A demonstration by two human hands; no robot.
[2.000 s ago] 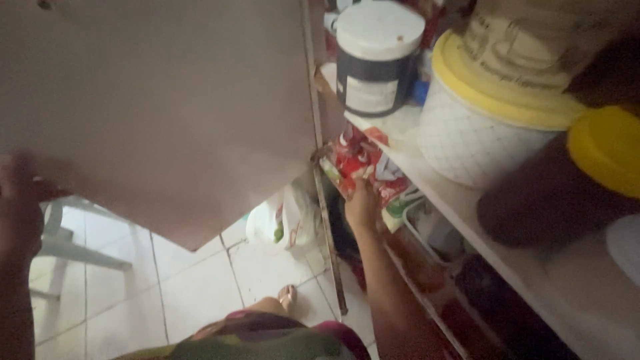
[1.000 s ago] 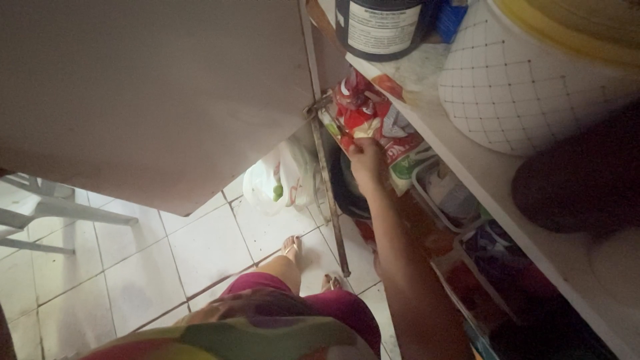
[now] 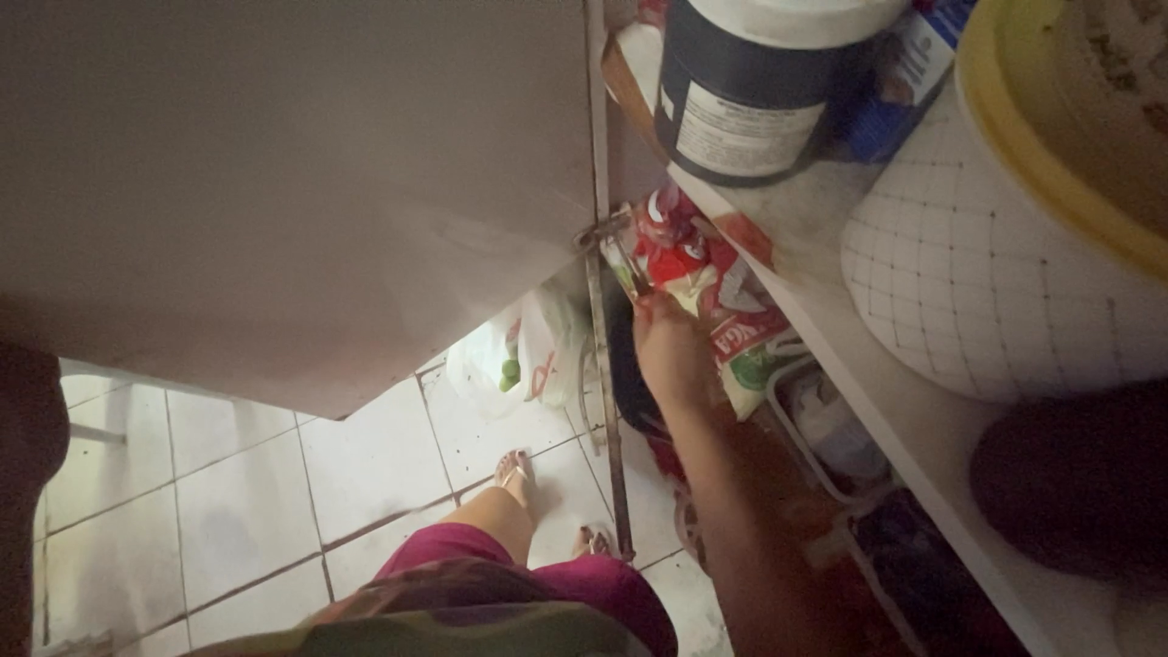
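Note:
My right hand [image 3: 671,342] reaches in below a white shelf, its fingers closed around a small thin object [image 3: 634,274] that is too blurred to name. Just behind the fingers lie red and white plastic food packets [image 3: 675,255], one with a green patch. A metal latch or hinge piece [image 3: 598,233] juts from the frame edge just above the hand. On the left, a dark, blurred part of my left arm or hand [image 3: 32,474] shows at the view's edge beneath a large pale door panel [image 3: 301,182]; its fingers cannot be made out.
On the shelf [image 3: 839,356] stand a dark tub with a white lid [image 3: 748,109] and a white grid-patterned bucket with a yellow rim [image 3: 1013,246]. Below are clear plastic containers [image 3: 830,429]. A white plastic bag [image 3: 538,356] rests on the tiled floor [image 3: 237,511] beyond my feet.
The left hand, seen at the panel's left edge two seconds ago, now shows only as a dark shape. My right hand stays by the packets. The view has shifted and tilted.

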